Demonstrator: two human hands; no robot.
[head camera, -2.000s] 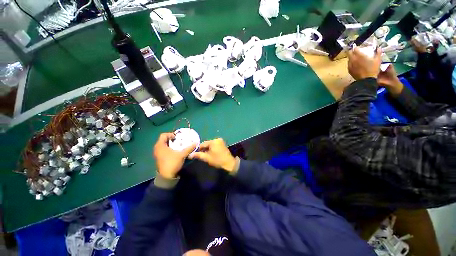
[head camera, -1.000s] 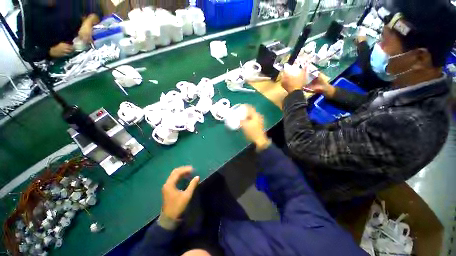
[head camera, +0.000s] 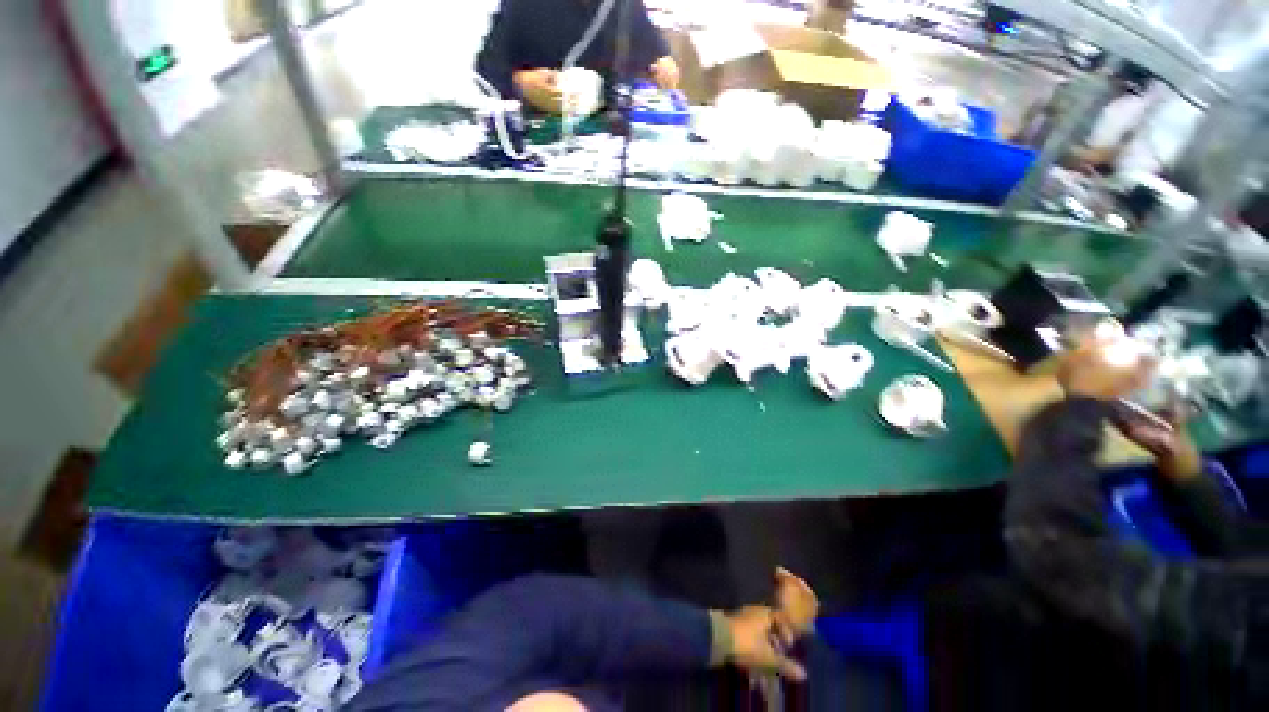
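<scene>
My left hand (head camera: 757, 643) is low in front of the bench's front edge, its sleeve coming from the lower left. My right hand (head camera: 796, 607) appears beside it, touching or overlapping it; its arm is hard to make out. Both are small and blurred, and I cannot tell whether they hold anything. A round white housing (head camera: 913, 405) lies on the green bench (head camera: 626, 459), right of a cluster of white housings (head camera: 759, 327). Silver-white motors (head camera: 376, 390) with orange-brown wires are heaped at the left, and one motor (head camera: 479, 454) lies apart.
A black electric screwdriver (head camera: 611, 278) hangs over the silver-grey feeder (head camera: 573, 309). Blue totes (head camera: 394, 598) stand below the bench at the left, one holding white parts (head camera: 265, 640). A neighbour's arm (head camera: 1065, 480) works at the right by a tan board (head camera: 995, 390). Another person (head camera: 557, 42) works across.
The view has swung left. The white housing that was in my right hand now lies on the bench at the right of the cluster. My hands have come together below the bench edge.
</scene>
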